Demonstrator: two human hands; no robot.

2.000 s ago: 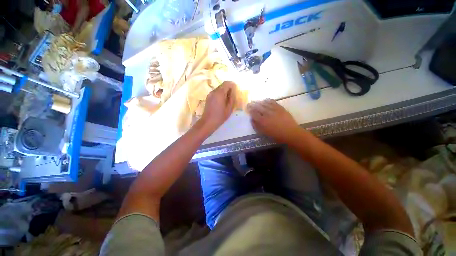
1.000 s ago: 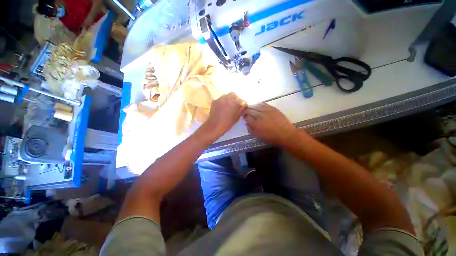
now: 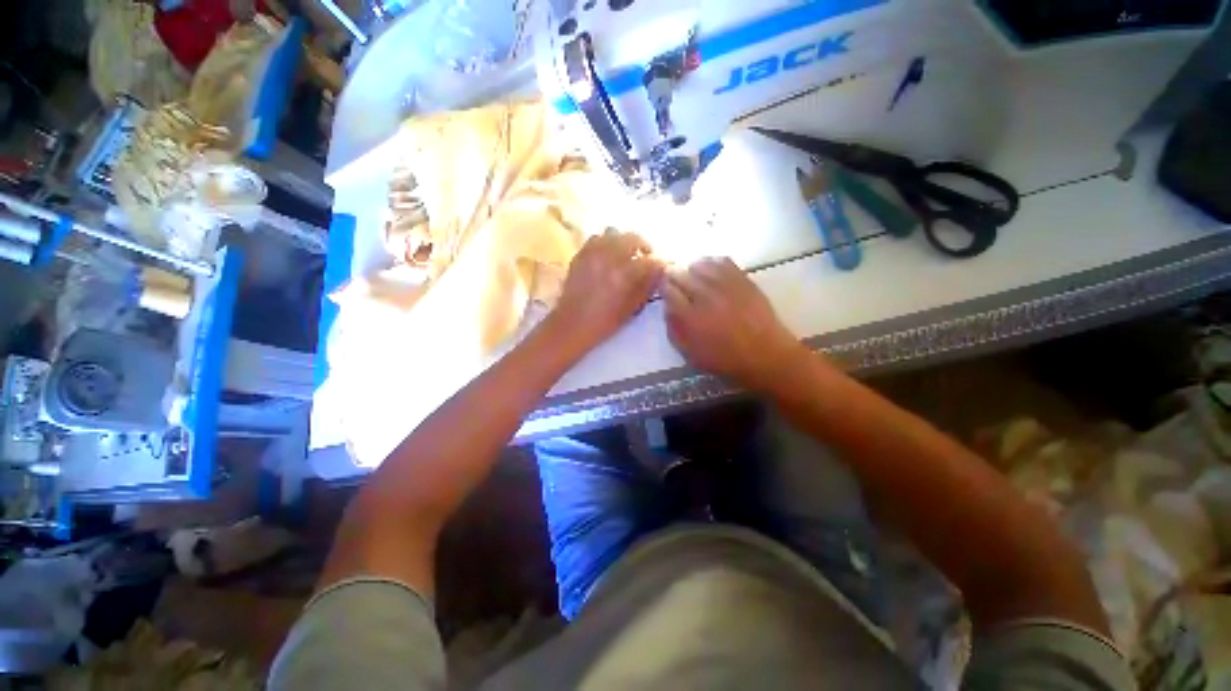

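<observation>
A pale yellow garment piece [image 3: 506, 203] lies bunched on the white machine table, left of and in front of the needle area [image 3: 671, 173]. Its lower left part is washed out by the lamp. My left hand [image 3: 608, 281] pinches the fabric edge just in front of the presser foot. My right hand [image 3: 716, 313] is close beside it, fingertips curled on the same edge. The fabric between the fingertips is small and overexposed. The white sewing machine head [image 3: 810, 54] with blue stripe stands above.
Black shears [image 3: 961, 209], light blue snips [image 3: 830, 219] and a dark green tool [image 3: 875, 203] lie right of the needle. A dark box [image 3: 1199, 162] is at the right edge. A cream heap [image 3: 1134, 500] lies below right. Another machine [image 3: 101, 385] stands left.
Over the last two seconds my hands came together at the fabric edge. Since one second ago they have moved slightly up towards the needle. The view has shifted slightly.
</observation>
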